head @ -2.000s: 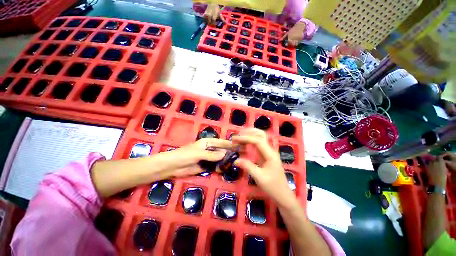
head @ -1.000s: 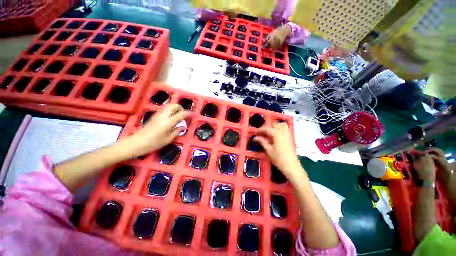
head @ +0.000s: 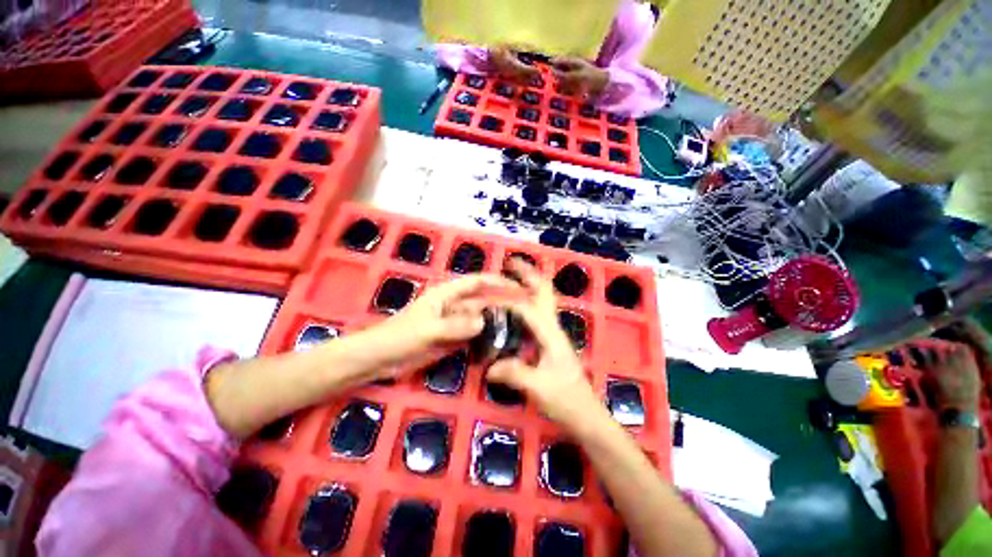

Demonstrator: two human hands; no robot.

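Note:
The red-orange foam tray [head: 364,452] lies in front of me with black glossy watch units in its square pockets. My left hand [head: 448,316] and my right hand [head: 553,375] meet above its middle. Both hold one dark watch unit [head: 501,332] between their fingers; the fingers partly cover it. In the second row from the back, the pocket at the left end and the pocket near the right edge show empty. My hands and forearms hide some other pockets.
Stacked filled trays [head: 310,245] stand left, above a record sheet [head: 141,354]. Beyond are black parts [head: 560,212] on white paper, white cables [head: 751,223] and a pink-red fan [head: 810,296]. Co-workers' hands work at trays at the back and right. Yellowish sheets [head: 761,54] hang above.
My hands were apart over the tray; they have come together above its middle around a unit. The left-end pocket of the second row, filled two seconds ago, is empty; the pocket beside it is filled.

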